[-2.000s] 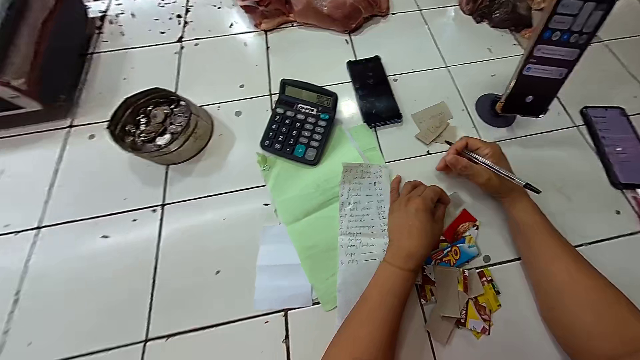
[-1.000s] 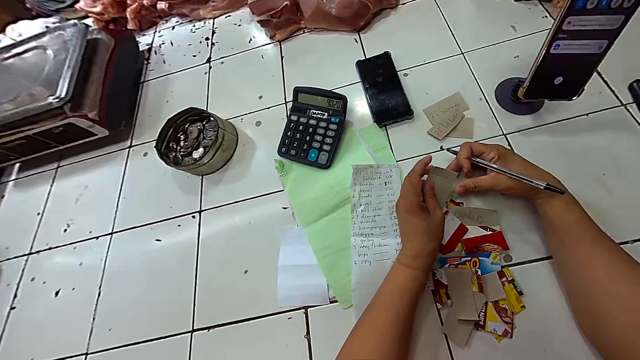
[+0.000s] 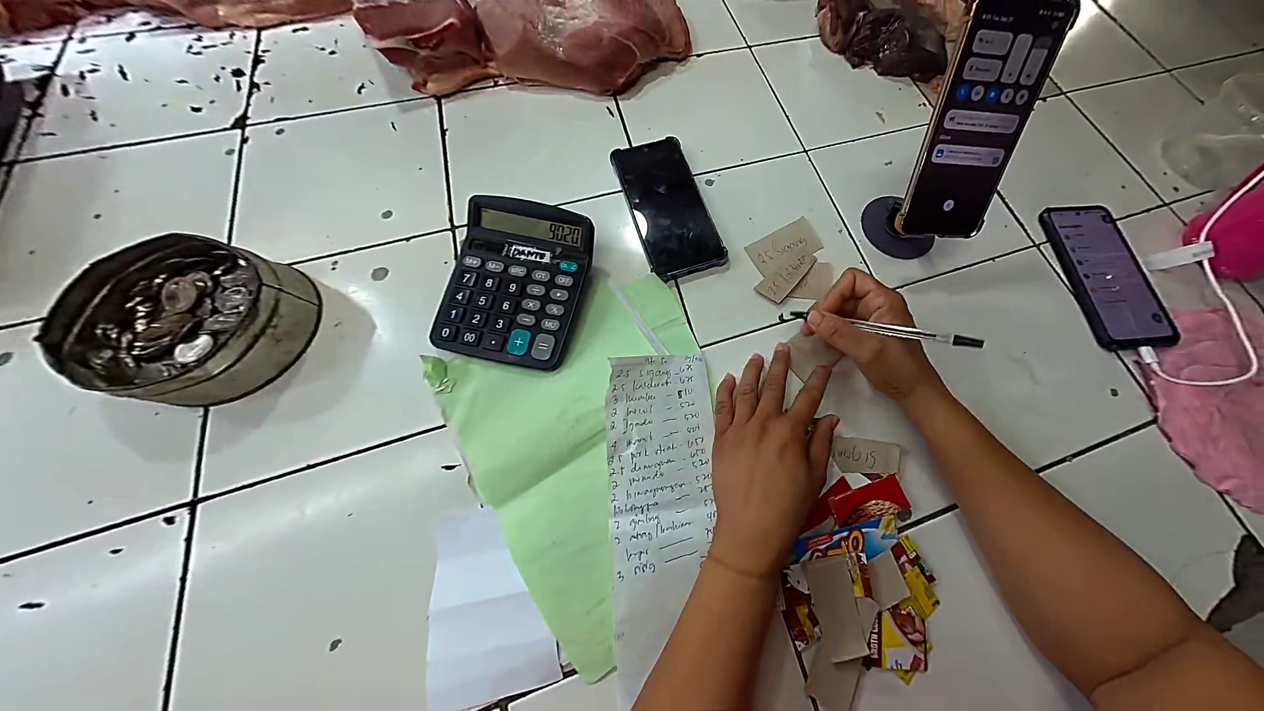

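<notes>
My right hand [image 3: 869, 331] grips a ballpoint pen [image 3: 908, 334], its point low near a small cardboard piece [image 3: 812, 357]. My left hand [image 3: 765, 449] lies flat, fingers spread, its fingertips by that piece and its edge over a handwritten paper list [image 3: 657, 474]. The list overlaps a green paper sheet [image 3: 538, 464]. Close beside my left hand are a written cardboard scrap [image 3: 869, 455] and a pile of cut colored packaging [image 3: 839, 602]. Several other cardboard scraps [image 3: 783, 247] lie beyond my right hand. A desk calculator [image 3: 513, 281] rests at the top of the green sheet.
A round metal tin of coins [image 3: 296, 316] stands at left. A dark phone [image 3: 670, 207] lies behind the list; another phone [image 3: 987, 118] stands upright on a round base. A third phone [image 3: 1108, 276] with a white cable [image 3: 1239, 326] lies at right. Raw meat [image 3: 583, 44] lies along the back.
My left hand, which held a cardboard piece up one second ago, now rests flat. The piece is down on the tiles, and my right hand holds the pen over it.
</notes>
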